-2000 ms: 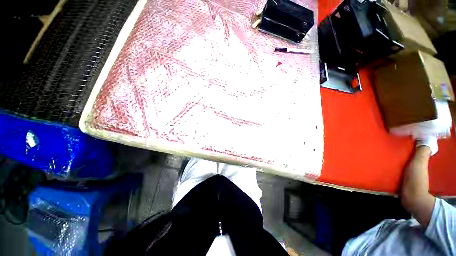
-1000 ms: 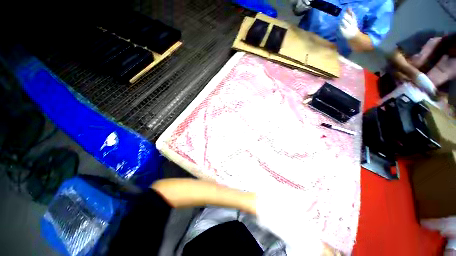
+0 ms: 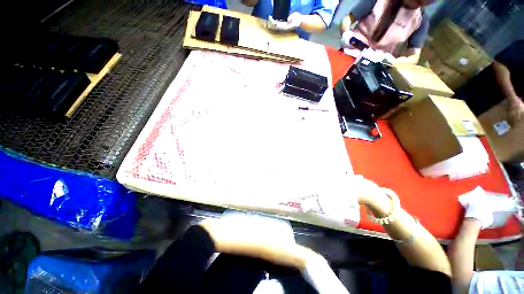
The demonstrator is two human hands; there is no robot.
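The mat (image 3: 247, 126) is glared white, with reddish patches. Two black housings (image 3: 305, 84) stand side by side on its far right part, a thin dark pen or marker (image 3: 313, 109) nearer me. My left hand (image 3: 324, 277), in a white glove, is low at the bottom edge, below the mat's front edge and partly cut off. My right hand (image 3: 366, 192) is over the mat's front right corner, a beaded bracelet at its wrist. Its fingers merge with the glare. Whether either hand holds anything cannot be told.
A cardboard sheet (image 3: 253, 43) with two black housings lies at the far edge. Mesh conveyor (image 3: 138, 74) with more housings is left. Stacked black parts (image 3: 368, 92) and an open carton (image 3: 425, 132) stand on red cloth (image 3: 373, 158). A neighbour's gloved hand (image 3: 477, 207) is right.
The view has turned right. My right hand has come into view at the mat's right corner. My left forearm is now lower, below the mat edge. A neighbour's gloved hand shows at the right.
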